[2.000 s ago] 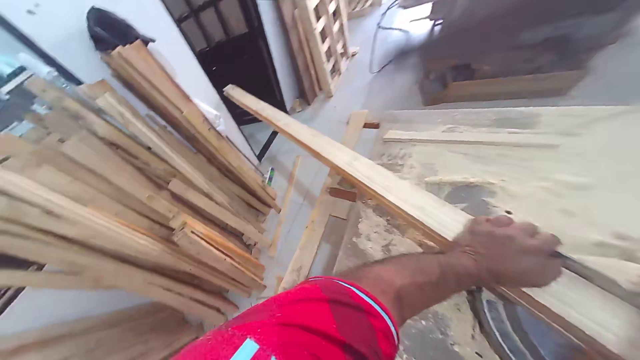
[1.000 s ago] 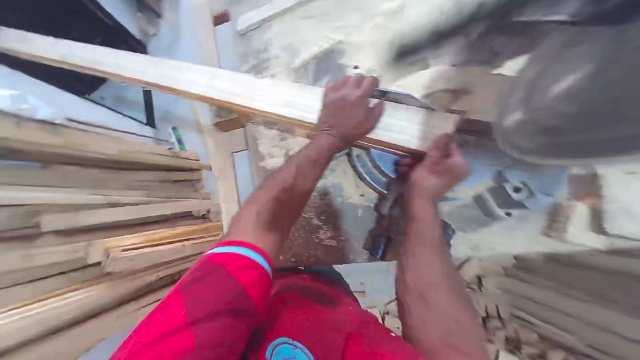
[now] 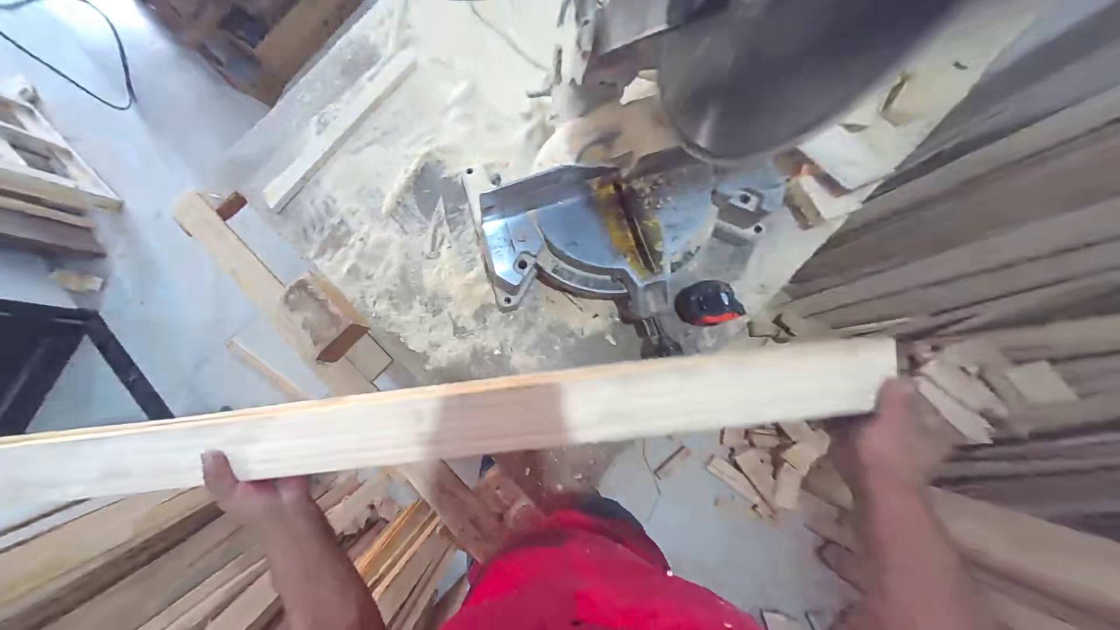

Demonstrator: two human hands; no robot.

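A long pale wooden board (image 3: pixel 682 394) spans the view, held roughly level in front of my body. My left hand (image 3: pixel 262 494) grips its lower edge toward the left, with part of the fingers hidden by the board. At the board's right end, my right hand (image 3: pixel 901 429) is shut on the corner, somewhat blurred. Beyond the board stands a miter saw, its metal base (image 3: pixel 577 223) dusted with sawdust and its black and red handle (image 3: pixel 710 303) near the board. The round dark saw guard or blade (image 3: pixel 770 79) is raised at the upper right.
Sawdust covers the worktable (image 3: pixel 376 262), where a thin wood strip (image 3: pixel 341 131) lies. Stacked boards (image 3: pixel 1006 236) line the right side; more boards (image 3: pixel 131 560) are at the lower left. Small offcuts (image 3: pixel 770 468) lie on the floor. A black metal frame (image 3: pixel 114 359) stands at the left.
The board has come off the saw base toward my body. My left hand, on top of the board a second ago, now holds its lower edge. The view has turned.
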